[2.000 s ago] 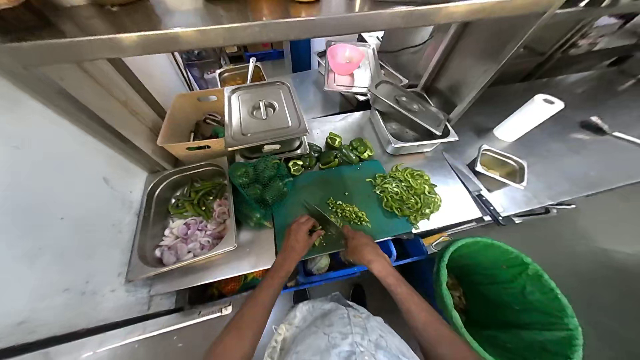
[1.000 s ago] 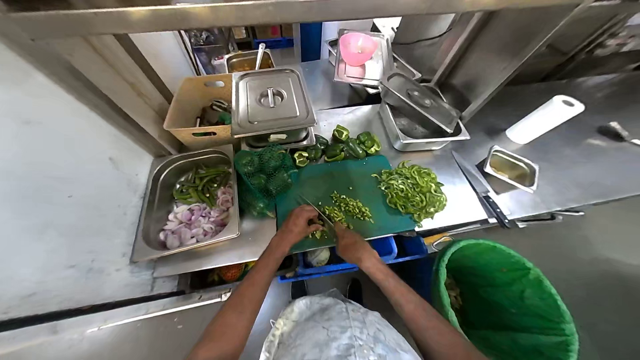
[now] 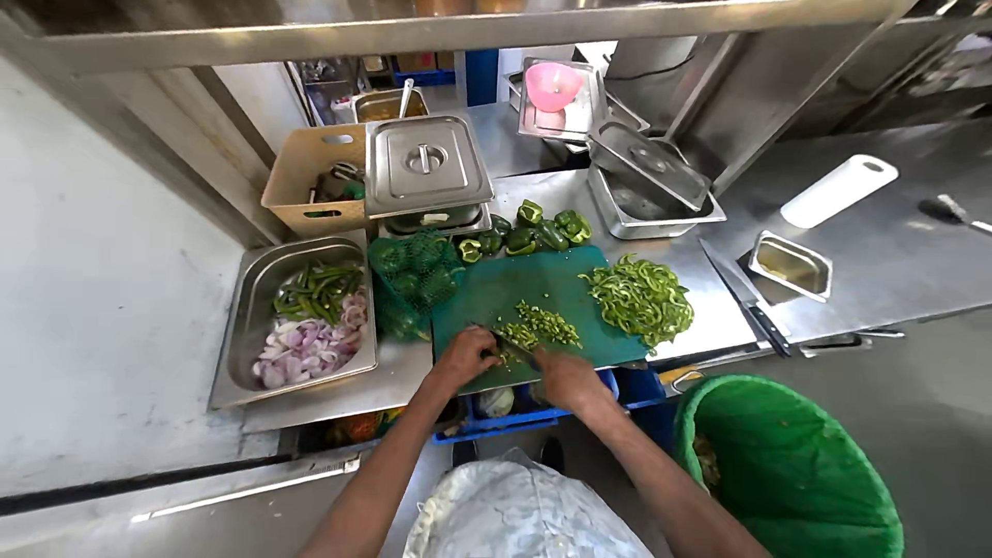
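Note:
My right hand (image 3: 570, 377) grips a knife (image 3: 518, 350), its blade angled over a green cutting board (image 3: 496, 283) toward my left hand. My left hand (image 3: 467, 355) rests at the board's front left, fingers curled near the blade's tip; what it holds is too small to tell. Chopped green pieces (image 3: 549, 324) lie just beyond the blade. A heap of sliced green capsicum (image 3: 642, 301) covers the board's right side. Hollowed green capsicums (image 3: 552, 234) sit along its back edge. At the left, a green net bag (image 3: 415, 273) of round green produce touches the board.
A steel tray (image 3: 232, 364) holds sliced onions and green chillies. Behind stand a tan basket (image 3: 283, 174) and a lidded steel pan (image 3: 426, 178). At right are a larger knife (image 3: 744, 298), a small steel container (image 3: 790, 265) and a green-lined bin (image 3: 798, 457). A steel shelf (image 3: 465, 35) crosses overhead.
Both hands remain at the front of the board, with the knife still in my right hand. Its blade has shifted slightly among the chopped pieces.

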